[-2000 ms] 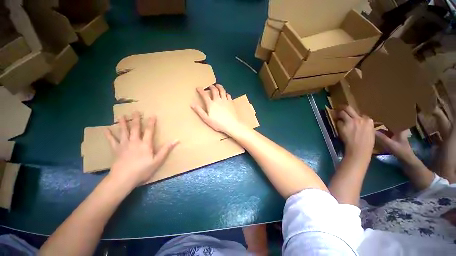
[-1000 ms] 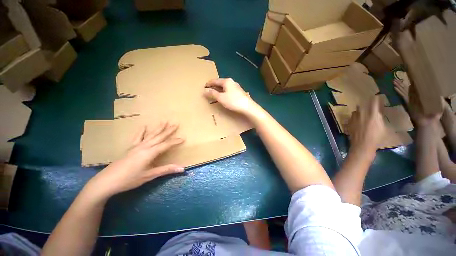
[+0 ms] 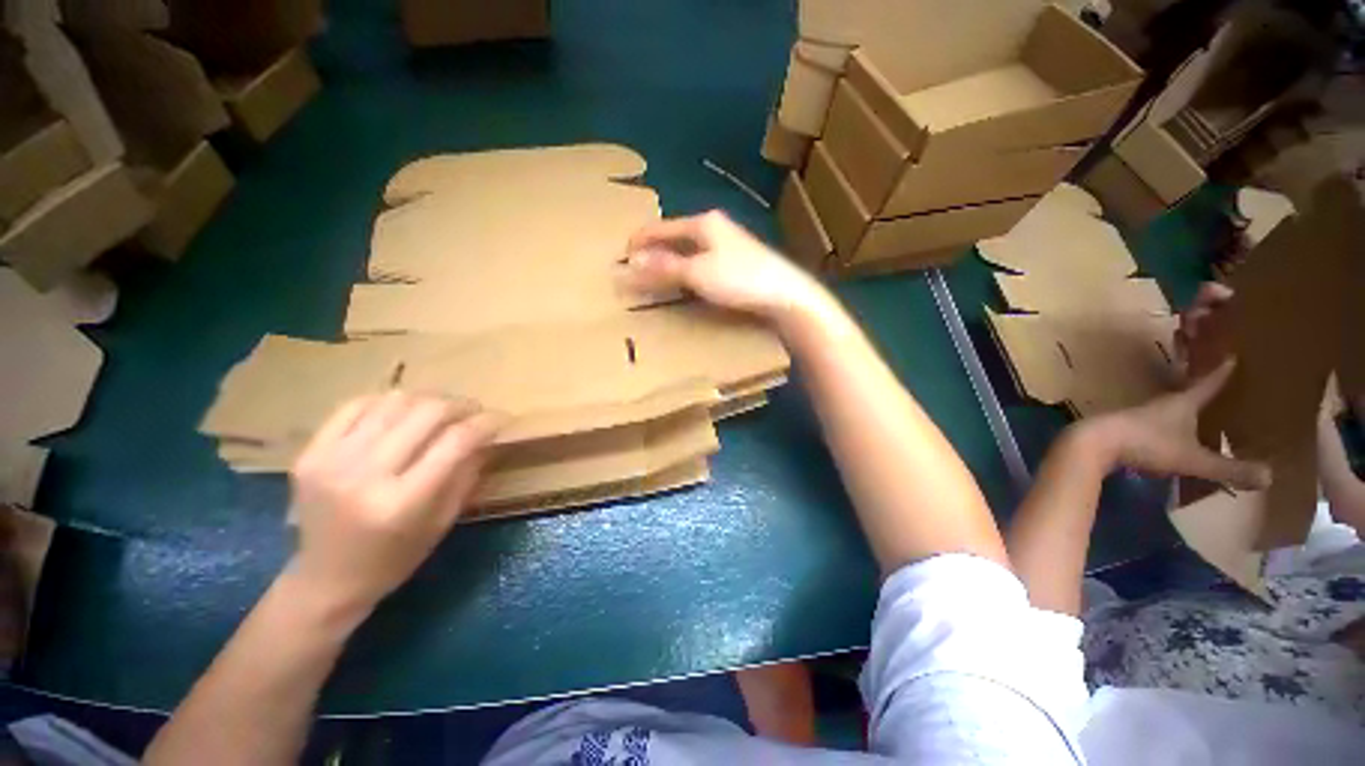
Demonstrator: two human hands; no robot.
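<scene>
A flat brown box blank (image 3: 517, 255) lies in front of me on a stack of blanks (image 3: 599, 482), its rounded lobes at the far end. My left hand (image 3: 392, 482) grips the near edge of the top blank, which is lifted a little above the layers below. Its fingers are curled over the edge and the thumb is hidden. My right hand (image 3: 716, 267) is at the blank's right edge, with bent fingers at the notch beside the right side flap. I cannot tell whether it pinches the cardboard. Two short dark slots show in the raised near part.
Finished open boxes (image 3: 958, 142) are piled at the upper right, with a thin pale sliver (image 3: 735, 183) beside them. More boxes (image 3: 113, 180) stand at the upper left. At the right, another person's hands hold a blank (image 3: 1287, 359) beside further flat blanks (image 3: 1078, 299).
My left hand has gone from lying flat on the blank to gripping its near edge, which has risen. My right hand stays near the right notch. The neighbour's blank has moved nearer.
</scene>
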